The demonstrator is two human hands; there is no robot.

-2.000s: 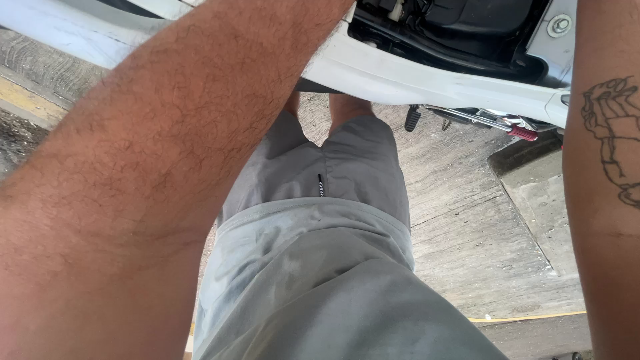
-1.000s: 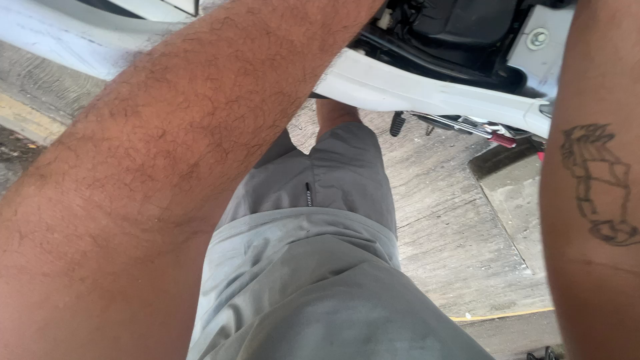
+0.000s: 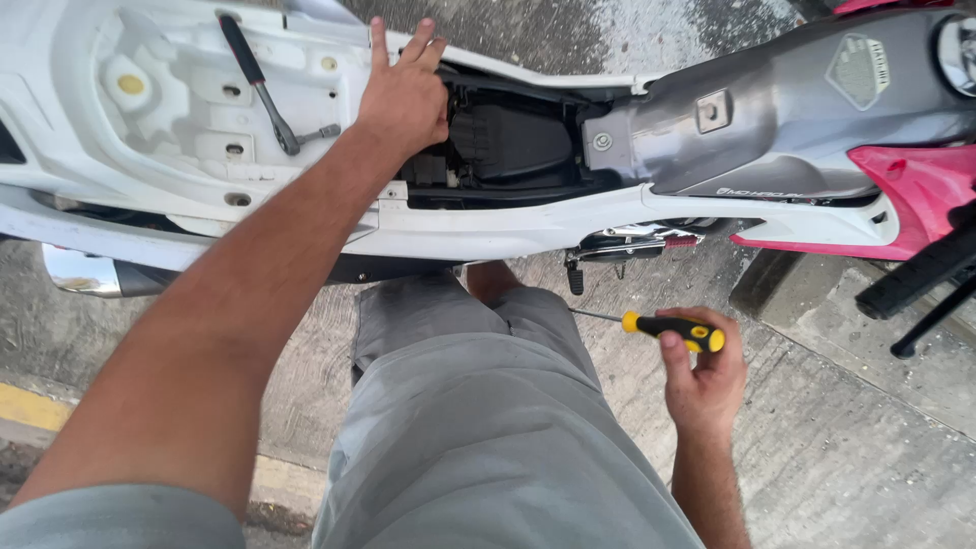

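My left hand (image 3: 404, 95) rests, fingers spread, on the far edge of the white plastic body panel (image 3: 488, 229) of a motorcycle, beside the dark frame opening. To its left a ratchet wrench (image 3: 267, 95) with a black and red handle lies in the white seat tray (image 3: 179, 122). Away from the motorcycle, at the right, my right hand (image 3: 705, 374) grips a yellow and black screwdriver (image 3: 675, 329), its shaft pointing left past my shorts. A black plastic cover (image 3: 522, 145) sits inside the opening, left of a bolted metal bracket (image 3: 602, 142).
The grey fuel tank (image 3: 762, 107) and a pink fairing (image 3: 900, 183) are at the right. A black handlebar grip (image 3: 915, 282) and lever stick out at the right edge. A foot peg (image 3: 574, 278) juts out below the body panel. A concrete block (image 3: 808, 290) stands on the ground.
The view has shifted widely and now takes in both hands. My right hand, outside the earlier frames, now shows at the right with the screwdriver, clear of the motorcycle.
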